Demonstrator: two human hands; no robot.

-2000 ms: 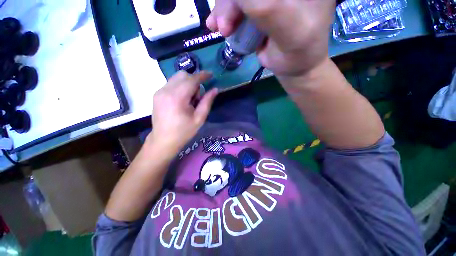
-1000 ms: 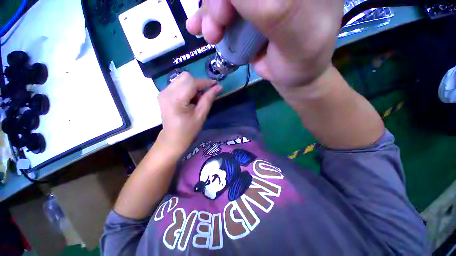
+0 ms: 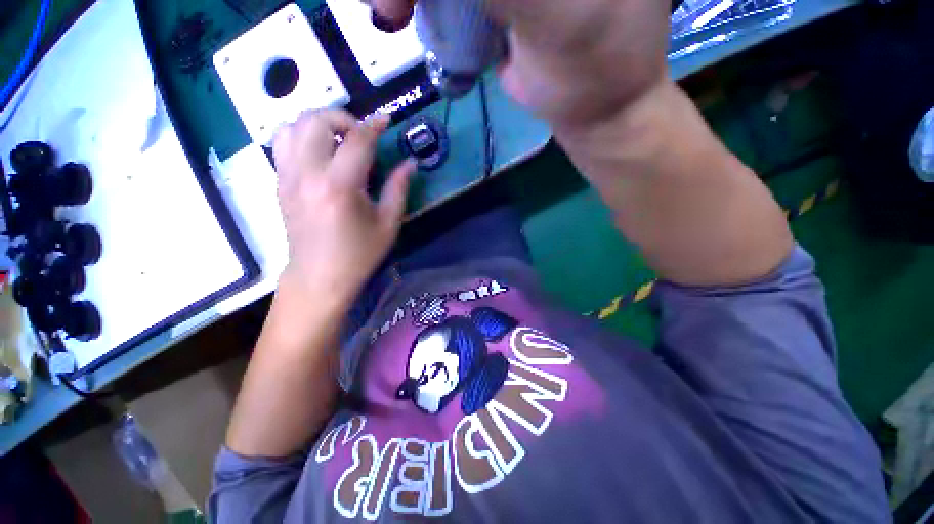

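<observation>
A small black round module [image 3: 423, 143] with a pale centre lies on the green bench edge, in front of the fixture, touched by neither hand. My right hand [image 3: 574, 51] grips a grey electric screwdriver [image 3: 458, 41], cut off by the top edge; its lower end is above and behind the module. My left hand [image 3: 333, 189] is left of the module, thumb and fingers apart at the fixture's front edge. Its fingertips are blurred, and what lies under the palm is hidden. The fixture has two white blocks [image 3: 246, 63] with round holes on a black lettered base.
A white mat [image 3: 154, 225] with a black border lies left, holding a cluster of black round housings [image 3: 67, 246]. Clear plastic trays [image 3: 717, 23] are at the upper right. A blue hose [image 3: 31, 51] runs at the upper left. A cardboard box [image 3: 184, 409] is below the bench.
The screwdriver has lifted away from the module, upward in view. My left hand has moved left and opened. The camera view has shifted, so more of the fixture shows.
</observation>
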